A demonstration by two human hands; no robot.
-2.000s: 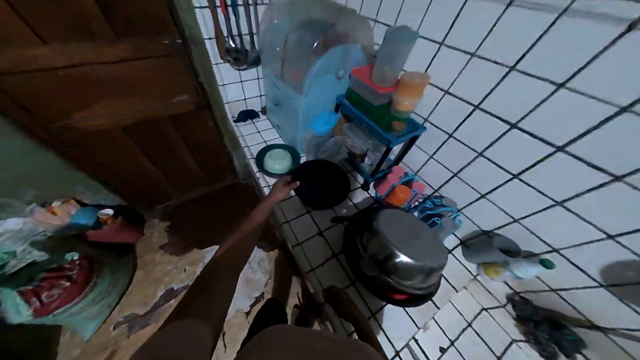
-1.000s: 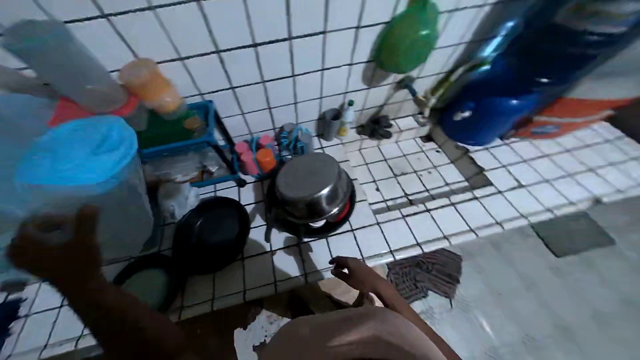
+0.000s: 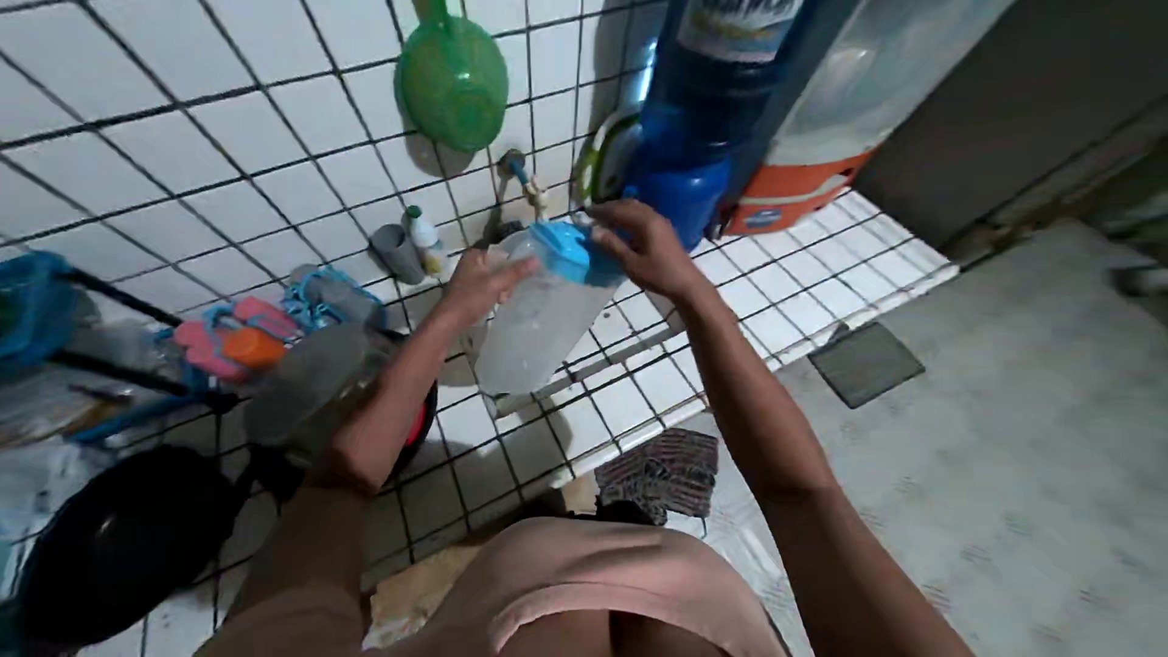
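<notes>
A translucent plastic pitcher (image 3: 538,333) with a blue lid (image 3: 566,251) is held tilted above the tiled sink area, its lid end toward the wall tap (image 3: 527,187). My left hand (image 3: 482,285) grips the pitcher's side near the lid, thumb on its upper part. My right hand (image 3: 639,251) is at the lid's right side with its fingers bent over the edge; part of the lid is hidden by it. What is inside the pitcher cannot be made out clearly.
Black pan (image 3: 123,547) and metal pot (image 3: 310,388) stand left, beside pink-and-orange items (image 3: 239,338). A grey cup (image 3: 397,254) and small bottle (image 3: 425,239) line the wall. Green strainer (image 3: 453,82) hangs above. Blue water bottle (image 3: 707,119) and orange-based container (image 3: 794,192) stand right.
The view has swung right toward the tap. Both hands have come together at the blue-lidded pitcher; a second ago they were apart, the left one beside a blue-lidded container.
</notes>
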